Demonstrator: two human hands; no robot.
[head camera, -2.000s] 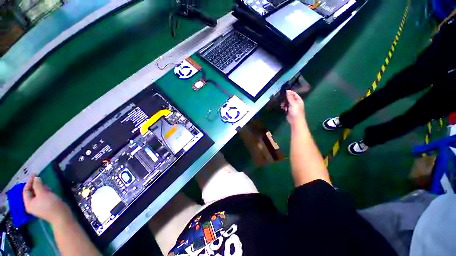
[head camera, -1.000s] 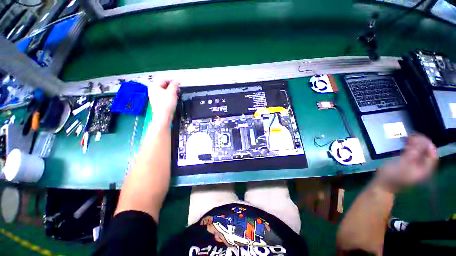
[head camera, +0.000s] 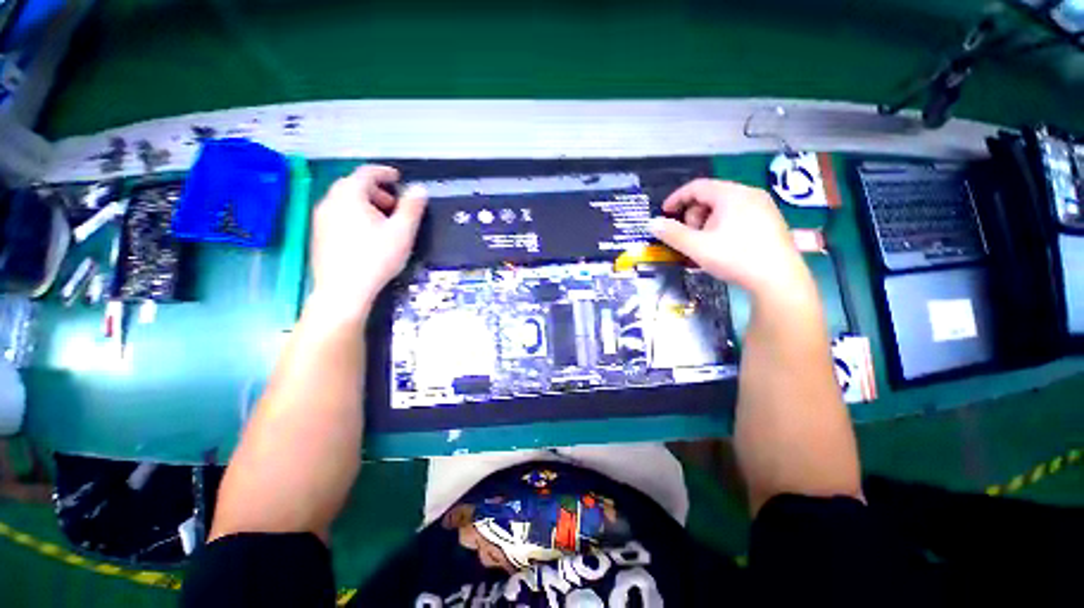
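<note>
The opened laptop base (head camera: 457, 416) lies on the bench in front of me. Its black battery pack (head camera: 493, 226) with white print runs along the far edge, and the mainboard (head camera: 559, 330) fills the near half. A yellow ribbon cable (head camera: 648, 257) crosses at the right. My left hand (head camera: 371, 232) is at the battery's left end, thumb and fingers bent. My right hand (head camera: 725, 226) is over the battery's right end, thumb near the ribbon cable. Whether either hand holds a small part cannot be seen.
A blue bin (head camera: 232, 192) and a speckled black screw tray (head camera: 152, 244) stand at the left. Cooling fans (head camera: 794, 178) lie right of the base. An open laptop (head camera: 921, 216) lies farther right. A metal rail (head camera: 476, 131) runs along the bench's far side.
My right hand has come from the far right, over the other laptop, to the battery's right end. My left hand has stayed near the battery's left end. The view has shifted.
</note>
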